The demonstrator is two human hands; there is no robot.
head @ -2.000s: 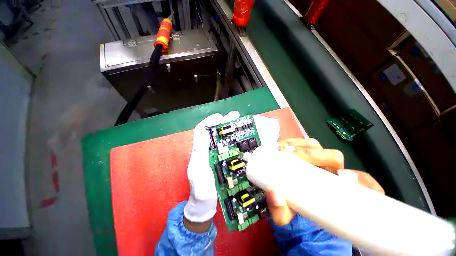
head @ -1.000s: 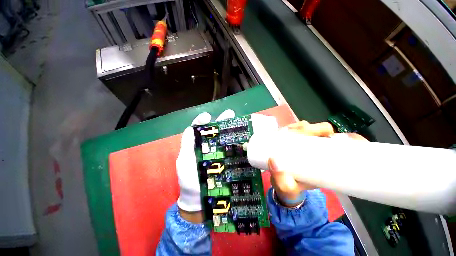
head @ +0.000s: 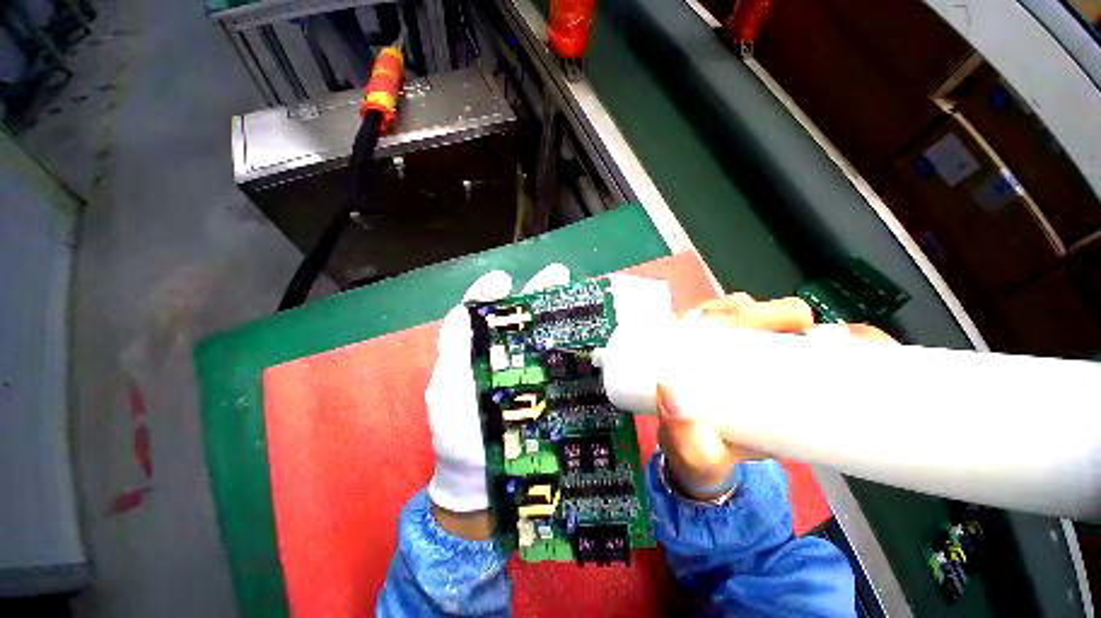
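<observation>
A green circuit board with three repeated sections is held over the red mat. My left hand, in a white glove, holds the board along its left edge, fingertips showing past the top edge. My right hand, bare, is closed around a large white dispensing syringe. The syringe lies nearly level and runs out of view at the right. Its narrow end is over the black blocks in the board's upper half. Whether the tip touches them is hard to tell.
The red mat lies on a green-topped bench. A white cloth lies behind the board. A dark green conveyor on the right carries a board and another at lower right. A metal box stands beyond the bench.
Since two seconds ago the board has turned upright in view and the syringe has swung from slanting to nearly level. In the last second there is almost no movement; the lower conveyor board shifted slightly.
</observation>
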